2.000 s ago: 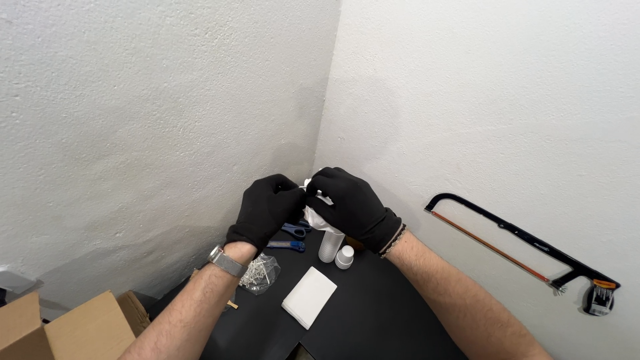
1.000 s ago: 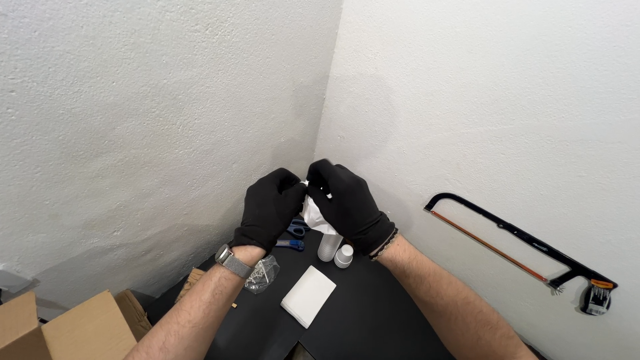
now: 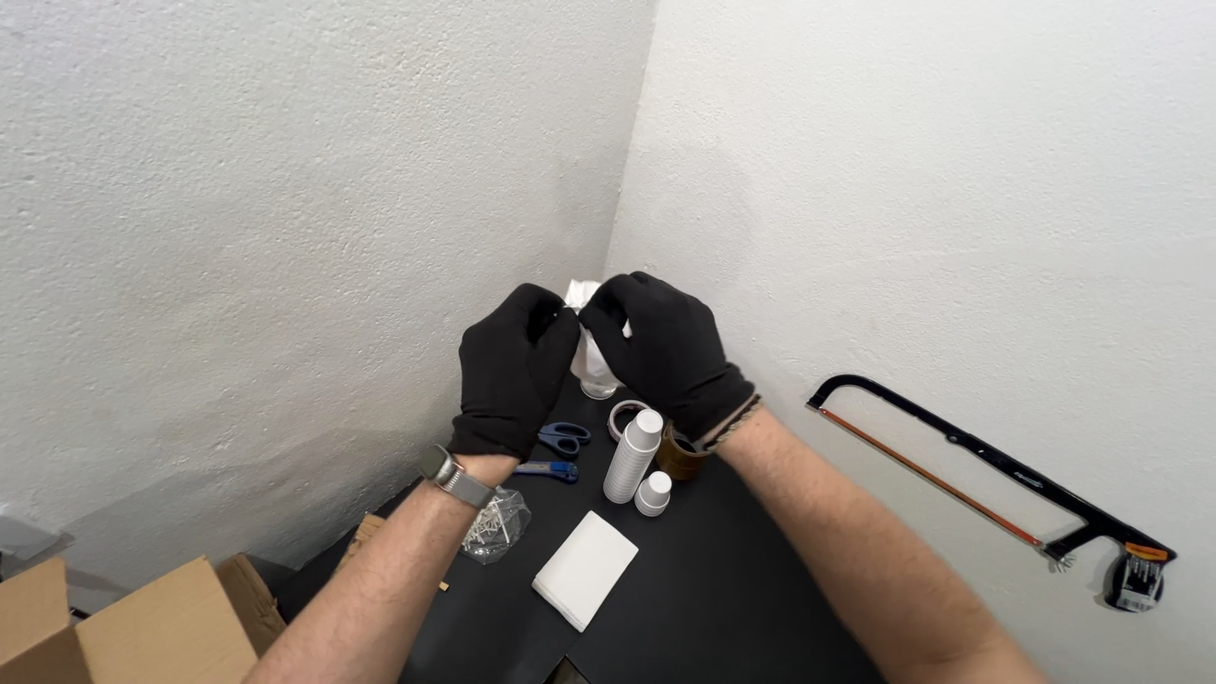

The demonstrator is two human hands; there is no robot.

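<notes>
Black gloves cover both hands, which are raised near the wall corner with their fingertips almost meeting. My left hand (image 3: 516,370) pinches at the left edge of a crumpled white, thin sheet or bag (image 3: 591,359). On its right side, my right hand (image 3: 665,347) grips the same white thing, hiding much of it. What lies between the fingertips is too small to tell. Beneath the hands stand a tall stack of white cups (image 3: 633,458) and a short stack (image 3: 654,494). Blue-handled scissors (image 3: 565,438) and a blue utility knife (image 3: 548,470) lie by my left wrist.
A folded white napkin stack (image 3: 585,570) and a clear bag of cotton swabs (image 3: 496,525) lie on the black table (image 3: 731,589). Tape rolls (image 3: 679,456) sit beside the cups. An open cardboard box (image 3: 157,622) is lower left; a hacksaw (image 3: 969,446) hangs on the right wall.
The white thing now shows above and between my fingertips, where the earlier frames show it mostly below them. Both hands stay close together. More of the cup stack is visible.
</notes>
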